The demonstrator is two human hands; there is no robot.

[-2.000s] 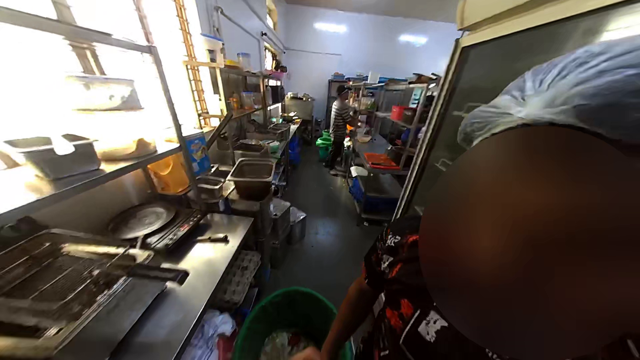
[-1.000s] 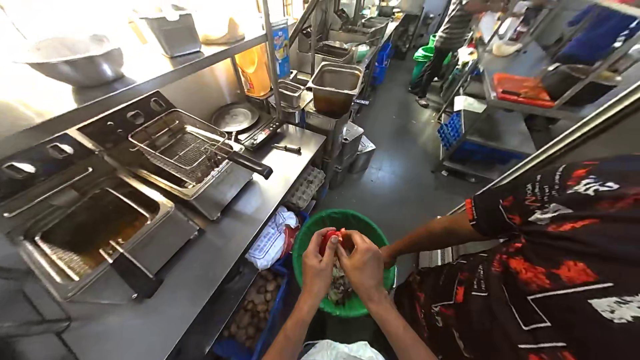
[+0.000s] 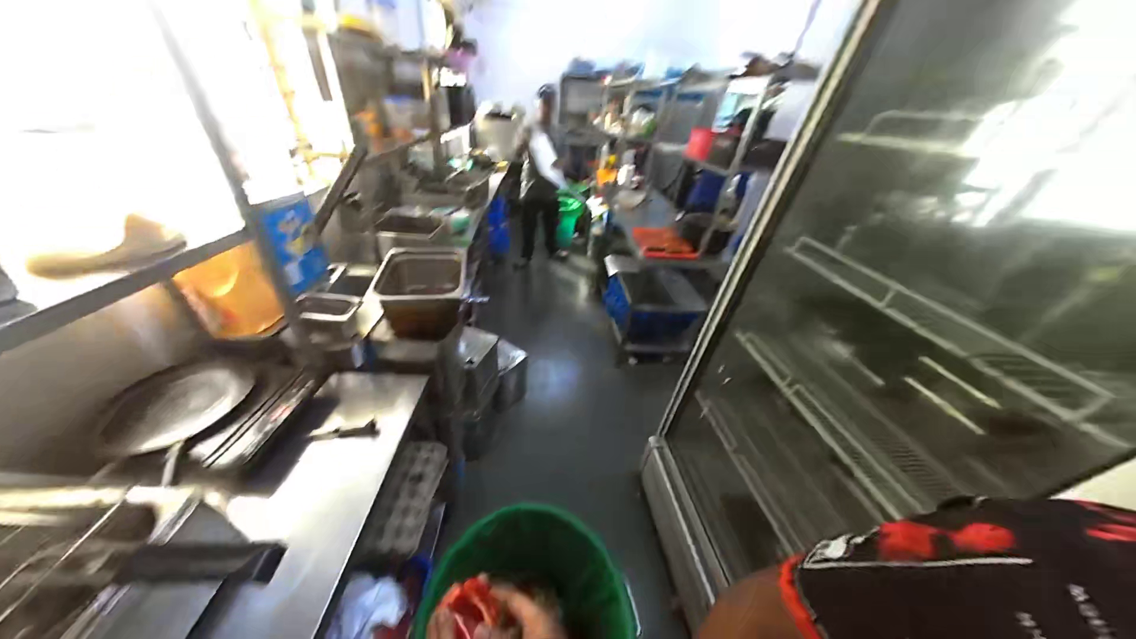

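At the bottom edge, over a green plastic bin (image 3: 568, 550), my two hands show close together and blurred. A red item (image 3: 470, 603), too blurred to name, lies between them. My right hand (image 3: 528, 612) is bent around its right side. My left hand (image 3: 441, 623) is mostly cut off by the frame at its left side; its grip cannot be made out. The inside of the bin is dark, and its contents are hidden.
A steel counter (image 3: 328, 479) with a flat round pan (image 3: 182, 404) runs along the left, egg trays (image 3: 413, 497) below it. A glass-door fridge (image 3: 887, 373) stands right. Close by at lower right is a person's patterned sleeve (image 3: 914, 577). Another person (image 3: 541, 177) stands down the aisle.
The view has tilted up, so my hands now sit at the bottom edge. The nearby person's head, seen two seconds ago, is out of view. The far person's pose has changed.
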